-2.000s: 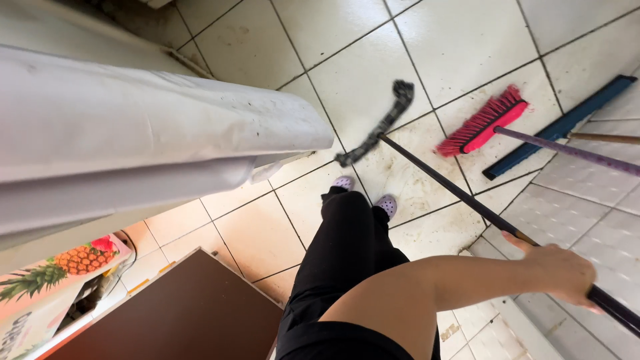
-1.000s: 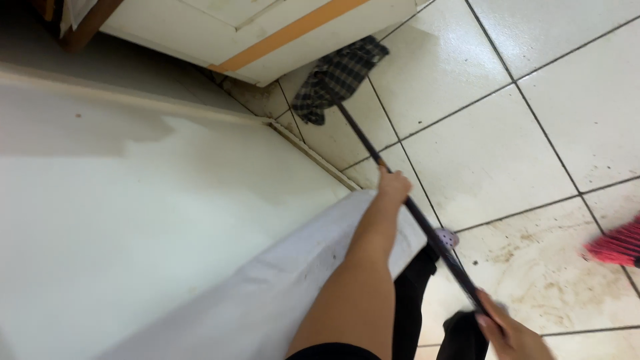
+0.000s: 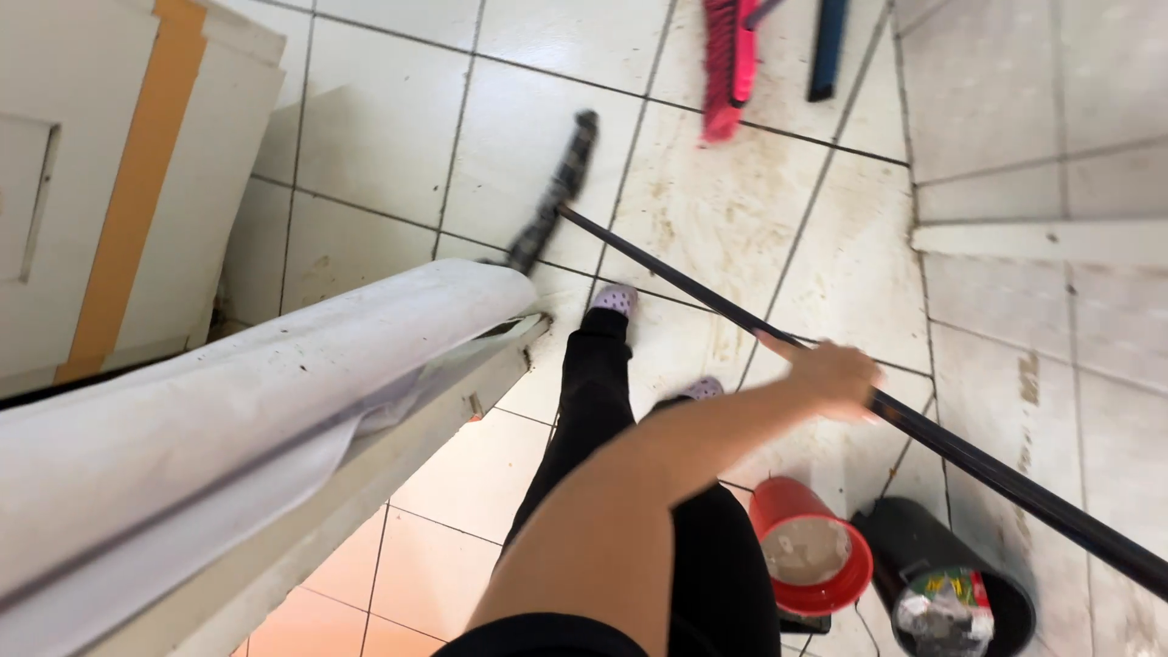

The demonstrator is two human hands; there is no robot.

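Observation:
My left hand (image 3: pixel 832 379) is closed around the black pole (image 3: pixel 693 290), which runs from the right edge toward the upper middle of the head view. At its far end a dark checkered cloth (image 3: pixel 558 196) is wrapped on the head and lies on the white floor tiles, a little blurred. Brown smears mark the tiles (image 3: pixel 730 219) to the right of the cloth. My right hand is outside the view; the pole's near end runs out of the frame at the right.
A red bucket (image 3: pixel 854 584) of murky water and a black bin (image 3: pixel 1013 584) holding rubbish stand at lower right. A pink broom (image 3: pixel 730 73) and blue squeegee (image 3: pixel 828 46) lie above. Left are a covered white edge (image 3: pixel 274 356) and a white cabinet (image 3: pixel 182 182).
The cloth-wrapped head has come away from the foot of the white cabinet onto more open floor. My right hand, on the pole a second ago, has left the view, which has turned widely.

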